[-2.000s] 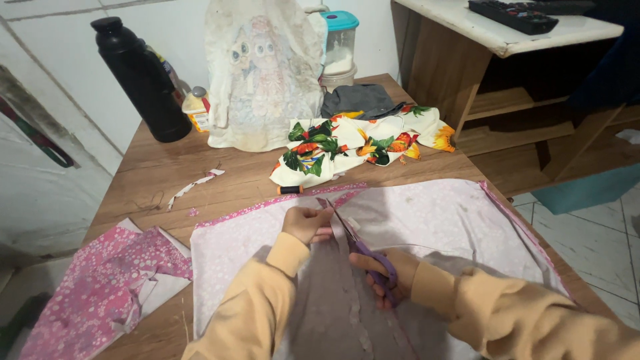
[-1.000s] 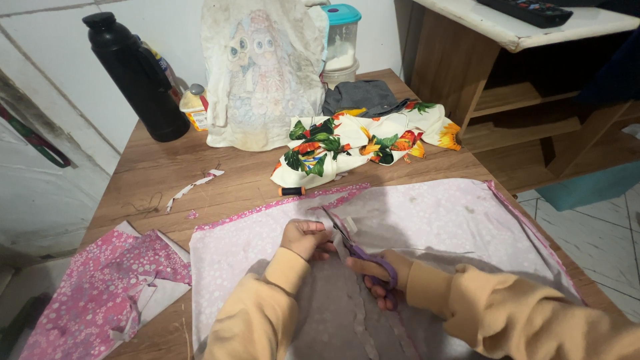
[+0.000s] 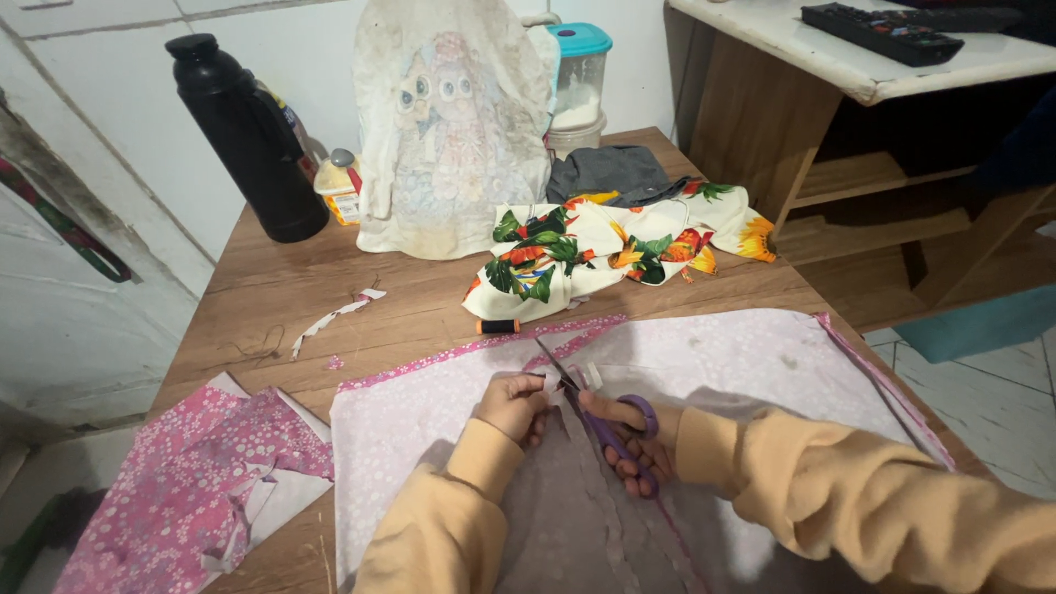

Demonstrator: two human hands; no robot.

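Purple-handled scissors (image 3: 606,421) are in my right hand (image 3: 631,441), their blades parted and pointing up and left over the cloth. My left hand (image 3: 516,406) pinches the cut edge of the fabric just left of the blades. That pale pink floral cloth (image 3: 412,429) lies wrong side up across the table, with a brighter pink border along its far edge. A narrow seam strip runs from the blades toward me. Beyond the far edge lies a spool of black thread (image 3: 498,327). A separate pink floral piece (image 3: 190,478) is at the left.
On the wooden table (image 3: 412,280) stand a black thermos (image 3: 247,140) and a lidded container (image 3: 580,74). A tropical-print cloth (image 3: 561,256), a dark grey cloth (image 3: 615,173) and a printed white cover (image 3: 454,132) lie or stand behind. A fabric scrap (image 3: 334,320) is at the left.
The scissors blades have opened a little since a second ago. Both hands stay near the same spot on the cloth.
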